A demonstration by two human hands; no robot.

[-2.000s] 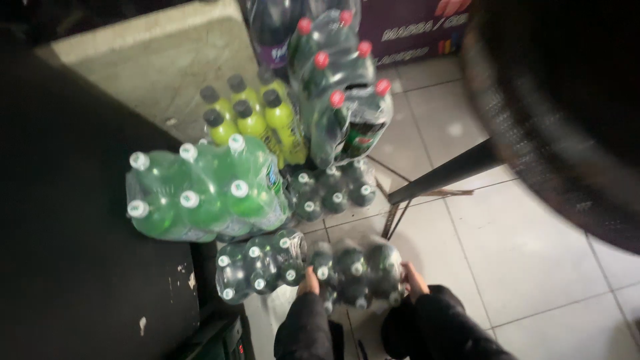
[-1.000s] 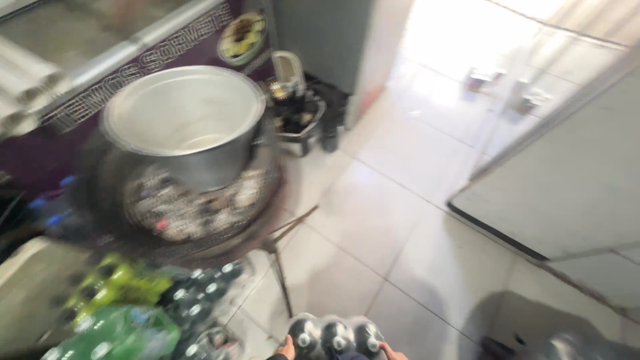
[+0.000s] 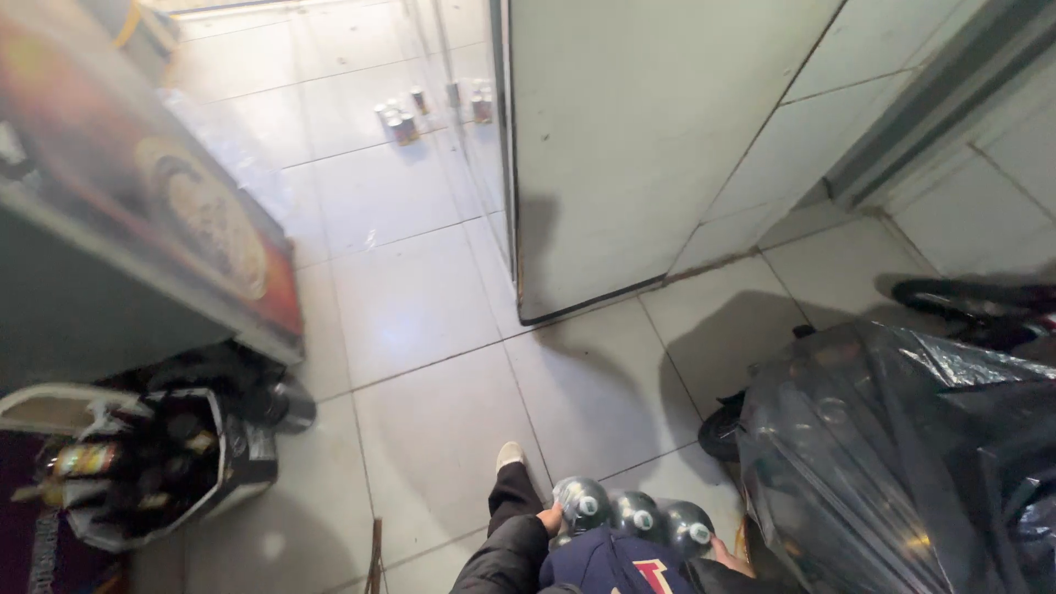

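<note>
A shrink-wrapped pack of dark plastic bottles (image 3: 634,516) with pale caps is held in front of my body at the bottom of the head view. My left hand (image 3: 551,520) grips its left side. On the opposite side, my right hand (image 3: 731,558) holds the wrap near the right bottle. Three bottle tops show; the rear of the pack is hidden by my dark blue clothing and black sleeves. One of my feet, in a light shoe (image 3: 511,454), is on the tiled floor just left of the pack.
At the right, a large black plastic bag (image 3: 874,445) stands beside a wheeled object. A box of bottles (image 3: 239,462) sits lower left, below a cabinet with a printed side (image 3: 190,198). Small cans (image 3: 402,128) stand on the floor past a glass edge. A pale panel (image 3: 643,148) rises ahead.
Two seconds ago my hands were on the pack low among other bottle packs; now it is held against my body, away from them. The view has turned far to the right.
</note>
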